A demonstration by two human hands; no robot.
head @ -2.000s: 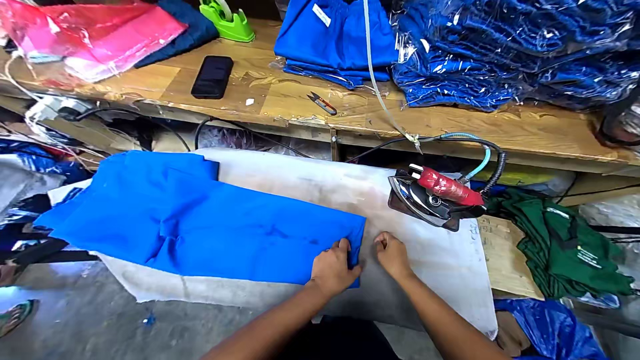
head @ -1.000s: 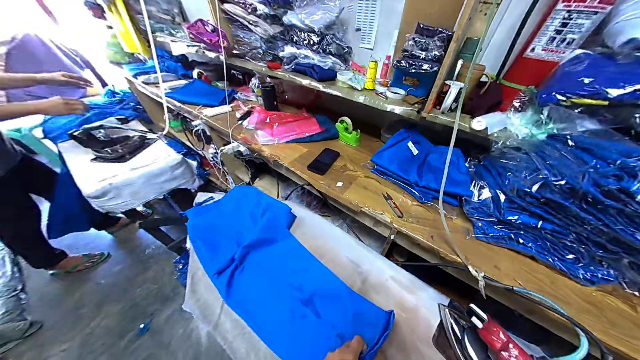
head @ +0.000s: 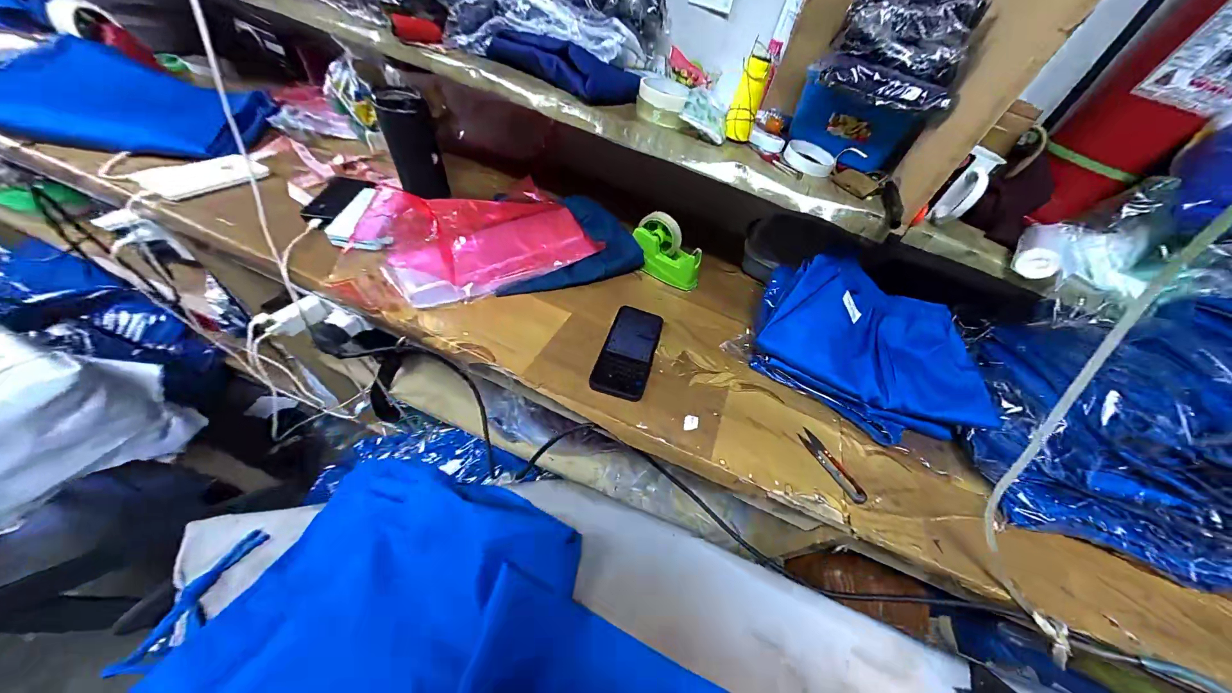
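Neither of my hands shows in the head view now, so what they hold or touch is hidden. A bright blue garment [head: 433,587] lies across the white-covered ironing board [head: 712,616] at the bottom, its lower part cut off by the frame edge. A blue drawstring or tie [head: 207,587] trails at its left. On the wooden bench beyond rest a black phone [head: 627,353], orange-handled thread snips [head: 834,467] and a green tape dispenser [head: 667,252].
Folded blue garments [head: 866,346] and plastic-wrapped blue ones [head: 1116,423] fill the bench's right. Pink plastic packaging [head: 491,241] and a black bottle [head: 412,144] stand further left. A pale hanging cord [head: 1078,395] and black cable [head: 688,496] cross the area.
The view has swung up and left, and both hands have gone out of it. The red-handled iron, seen at the right before, is also out of view.
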